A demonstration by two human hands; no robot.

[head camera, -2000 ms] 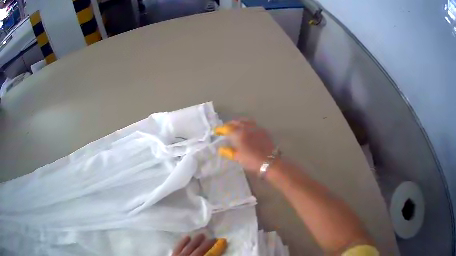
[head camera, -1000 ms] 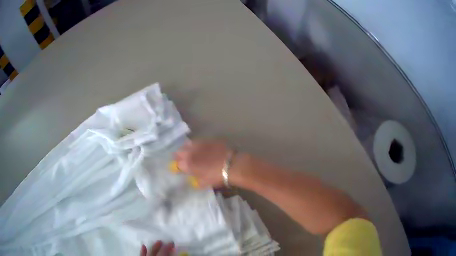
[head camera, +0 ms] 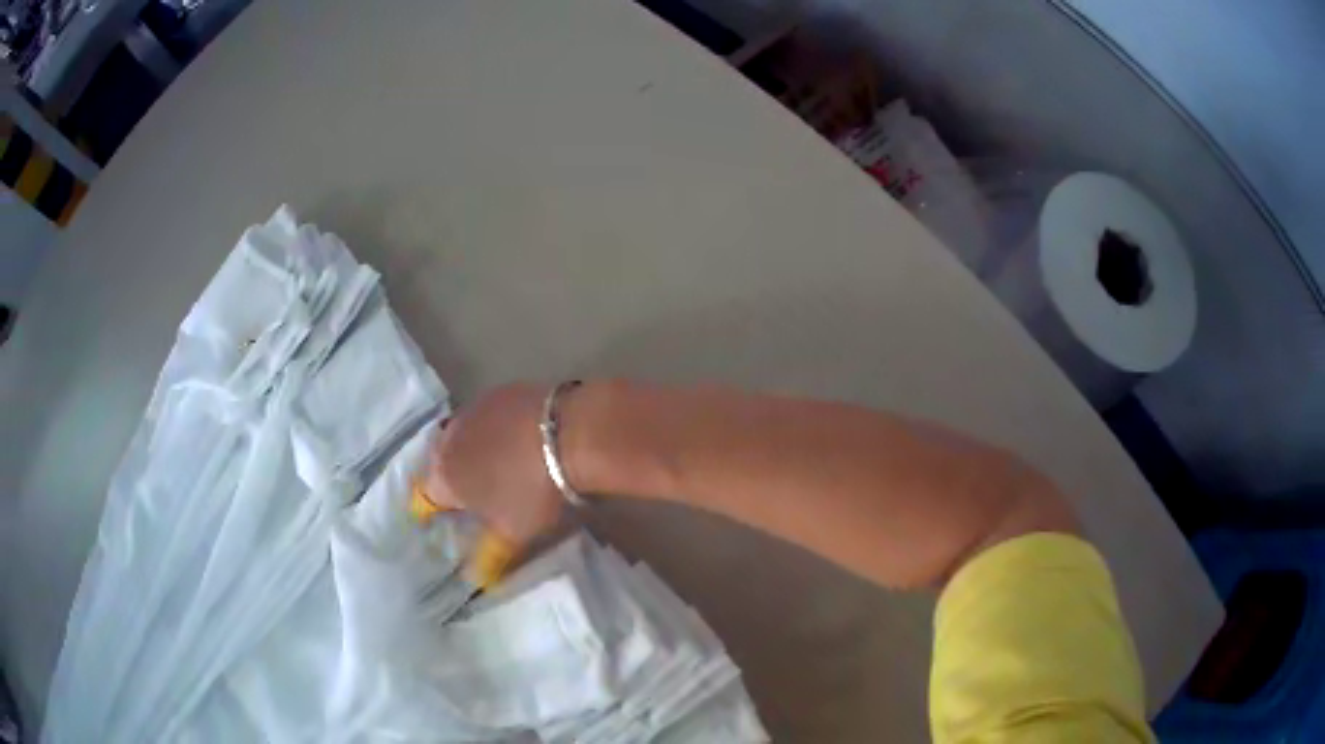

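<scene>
A white sheer curtain panel (head camera: 218, 509) lies on the table from the lower left. Its pleated heading (head camera: 610, 640) is stacked in fanned folds that run from the upper left to the bottom middle. My right hand (head camera: 487, 472), with yellow finger cots and a silver bracelet, reaches in from the right onto the middle of the heading. Its fingers point down at the folds. Whether they pinch the cloth is blurred and cannot be told. My left hand is not in view.
The beige table (head camera: 625, 189) has a curved-looking edge at the right. Beyond it are a large white roll (head camera: 1068, 276) with a dark core, plastic bags (head camera: 923, 175) and a blue object (head camera: 1279, 669). A striped pillar (head camera: 41, 175) shows at the upper left.
The view has turned, and the heading now shows farther left. My right hand has moved down along the heading towards its middle. More folds are fanned together. My left hand has left the picture.
</scene>
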